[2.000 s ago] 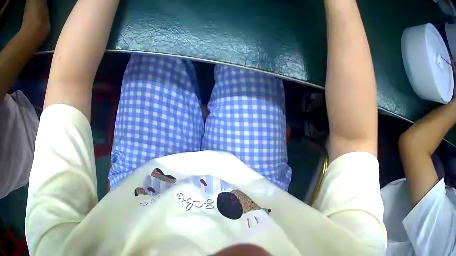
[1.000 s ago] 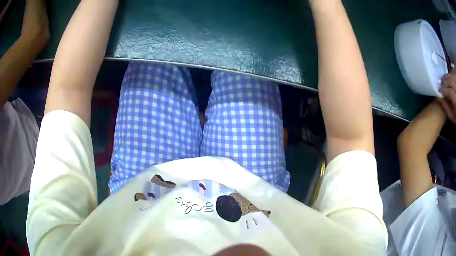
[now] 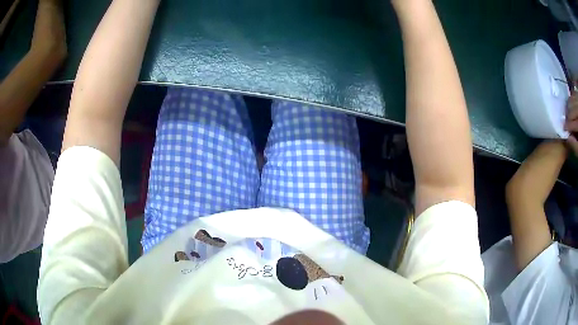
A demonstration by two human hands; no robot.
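Both my forearms reach forward over the dark green bench top (image 3: 272, 51). My left hand and my right hand are cut off by the top edge of the picture, so what they hold or touch is hidden. A round white housing (image 3: 531, 89) stands tilted on its side on the bench at the far right, with a thin dark wire at its face. A neighbour's hand touches its lower right edge.
A neighbour's forearm and hand (image 3: 572, 117) are at the right. Another person's arm (image 3: 39, 60) rests on the bench at the far left. A second white part (image 3: 568, 47) shows at the right rim. The bench's pale front edge (image 3: 253, 95) crosses above my lap.
My right forearm has shifted left and my left forearm slightly right. The neighbour's hand has come to the white housing. The bench edge sits lower in view.
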